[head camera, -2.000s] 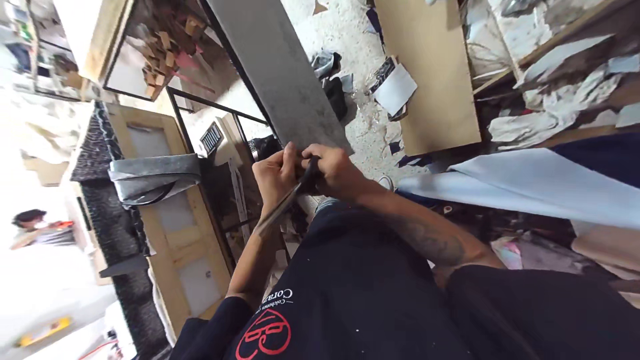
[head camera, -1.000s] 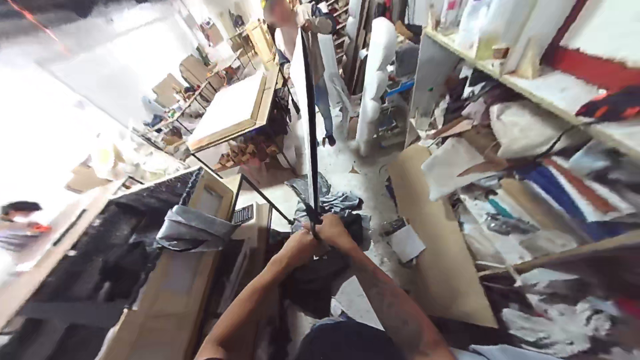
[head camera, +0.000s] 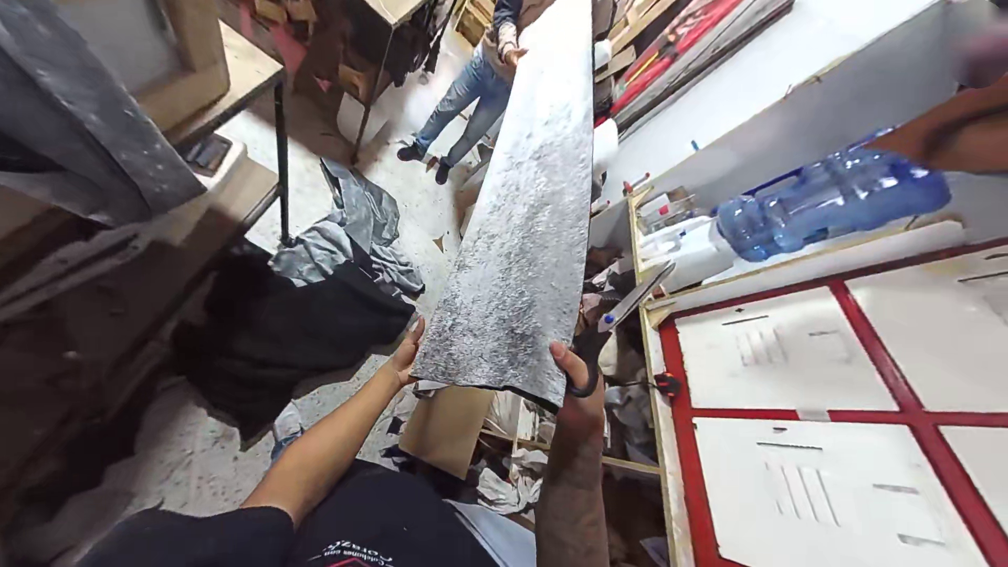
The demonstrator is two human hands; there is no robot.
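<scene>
A long strip of grey textured fabric [head camera: 516, 260] stretches away from me, its near end between my two hands. My left hand [head camera: 406, 354] grips its left near corner. At the right near corner, my right hand [head camera: 573, 376] pinches the edge and also has black-handled scissors [head camera: 622, 309] in it, their blades pointing up and to the right. Another person [head camera: 482, 75] stands at the far end, a hand at the strip's left edge. The far tip of the strip runs out of view at the top.
Dark cloth [head camera: 299, 339] and crumpled grey fabric [head camera: 370, 228] lie on the floor at left, beside a table [head camera: 253, 79]. On the right are a shelf holding a large blue plastic bottle [head camera: 835, 201] and a red-framed white panel [head camera: 795, 354]. A piece of cardboard [head camera: 445, 425] lies below.
My hands, close together in both earlier frames, have moved apart and the strip is spread between them. Scissors now show at my right hand. The view has swung to the right.
</scene>
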